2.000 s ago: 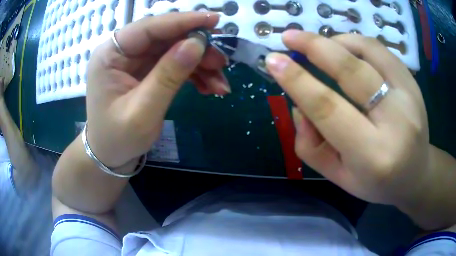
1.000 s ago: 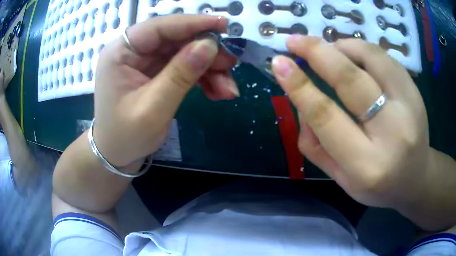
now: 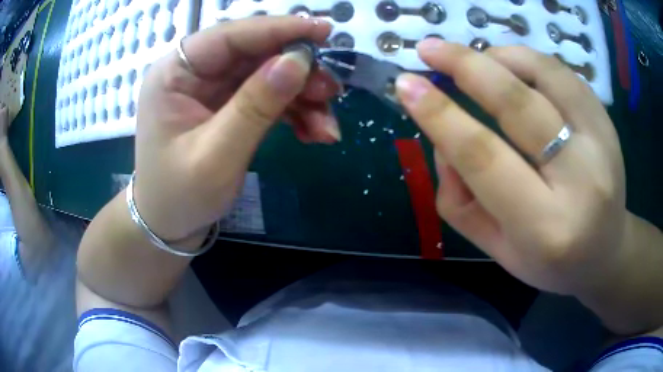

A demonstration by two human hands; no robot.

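My left hand (image 3: 211, 131) pinches a small round dark part (image 3: 303, 52) between thumb and index fingertip. My right hand (image 3: 523, 160) holds the cutters (image 3: 367, 73) by their blue handles, which are mostly hidden by the fingers. The silver jaws point left and meet the edge of the small part; whether they are closed on it cannot be told. Behind the hands lies a white foam tray (image 3: 454, 27) with dumbbell-shaped cut-outs, many holding shiny round parts. Tiny white specks (image 3: 367, 125) lie on the green bench below the jaws.
A second foam tray (image 3: 94, 87) lies at the left. A red strip (image 3: 420, 196) runs to the bench edge. A pale label (image 3: 247, 205) lies near my left wrist. Red and blue strips (image 3: 631, 65) are at the right. Another person's arm (image 3: 22, 185) shows at the far left.
Since the first frame, both hands have shifted slightly right in the view with the part and cutters. In the last second my right hand's fingers have moved slightly. Both grips remain.
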